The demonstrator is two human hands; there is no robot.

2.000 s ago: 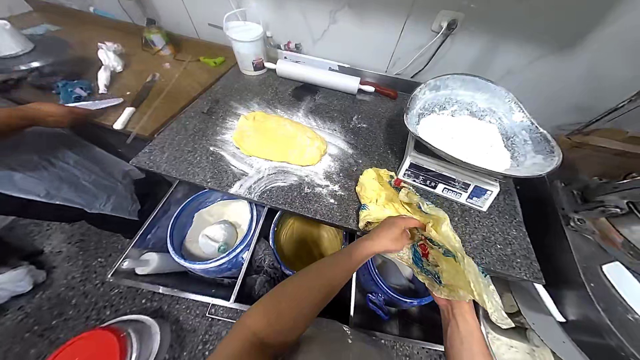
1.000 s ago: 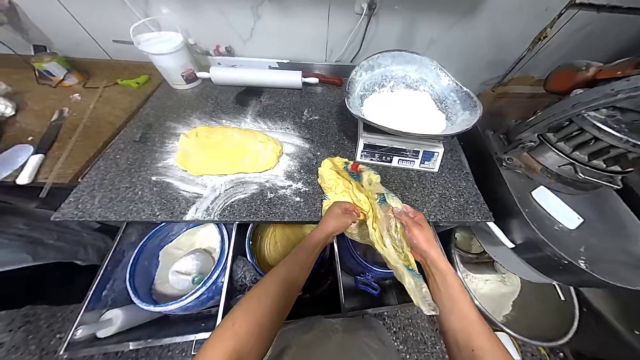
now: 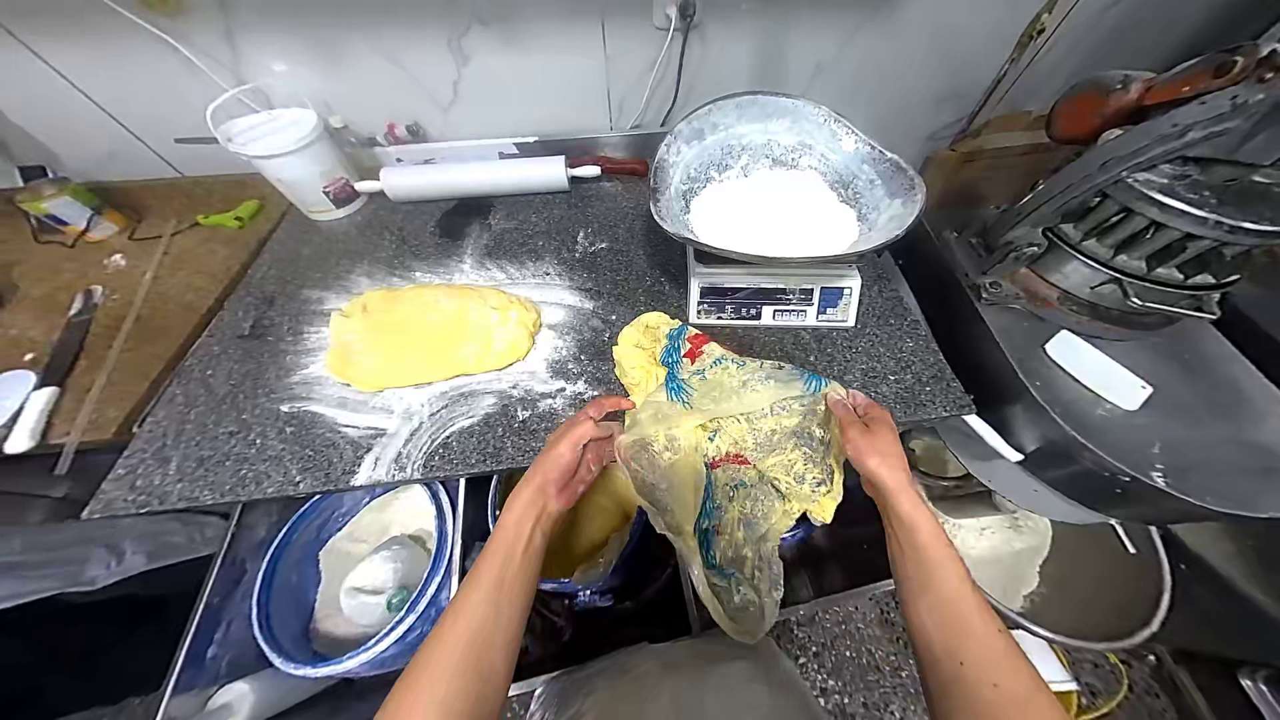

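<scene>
A translucent plastic bag (image 3: 740, 450) with blue and red print and yellow dough residue is spread between my hands over the counter's front edge. My left hand (image 3: 582, 450) pinches its left side; my right hand (image 3: 868, 435) grips its upper right side. A yellow lump shows at the bag's upper left. Left of the bag, a flat slab of yellow dough (image 3: 435, 335) lies on the floured granite counter (image 3: 250, 400). Behind the bag stands a digital scale (image 3: 773, 295), with a metal bowl (image 3: 690, 170) of white flour (image 3: 775, 212) on it.
A white rolling pin (image 3: 475, 179) and a white bucket (image 3: 295, 165) stand along the wall. Beneath the counter are a blue-rimmed tub (image 3: 262, 600) with powder and a scoop, and another tub. A knife (image 3: 60, 360) lies on the wooden board at left. Machinery (image 3: 1150, 230) occupies the right.
The bag was bunched and narrow in my hands; it is now spread wide between them, with my hands farther apart. The view has shifted, and the person at left is largely out of it.
</scene>
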